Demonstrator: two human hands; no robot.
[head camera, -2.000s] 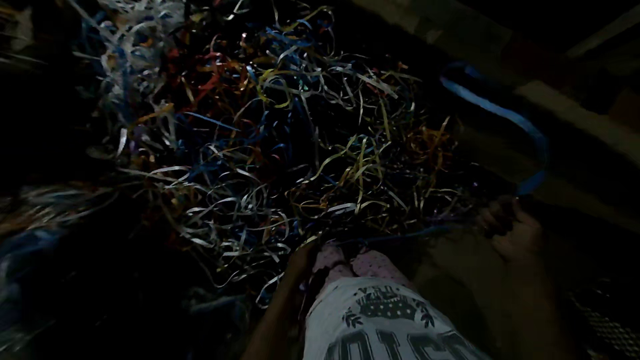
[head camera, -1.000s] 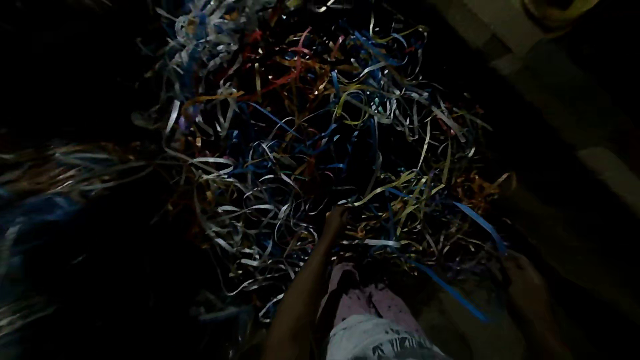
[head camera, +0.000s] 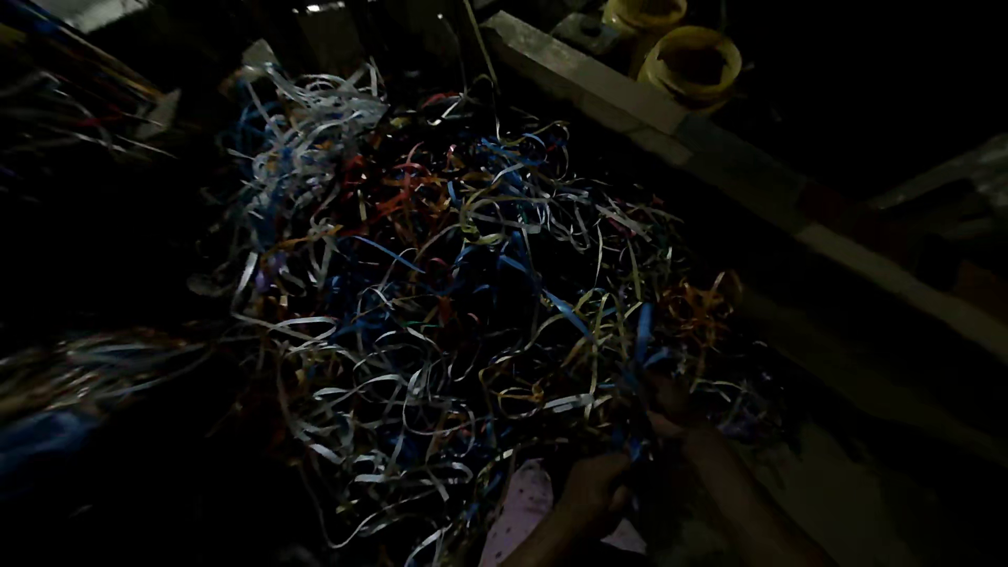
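A large tangled heap of thin plastic straps (head camera: 425, 370), white, blue, yellow, orange and red, fills the middle of the dark view. My left hand (head camera: 600, 482) is low at the heap's near edge, fingers curled beside a short piece of blue strap (head camera: 636, 447). Just right of it, my right hand (head camera: 669, 405) reaches among blue straps at the heap's right side. Another blue strap (head camera: 644, 331) stands up above the right hand. The dark hides whether either hand grips a strap.
Yellow buckets (head camera: 693, 69) stand beyond a low concrete ledge (head camera: 583, 71) that runs down to the right. Another blurred bundle of straps (head camera: 102, 362) lies at left. My knee in pink cloth (head camera: 520, 504) is at the bottom, against the heap.
Two seconds ago my right hand was far out to the right with a long blue strap; it is now close to my left hand. The view has shifted, showing the buckets.
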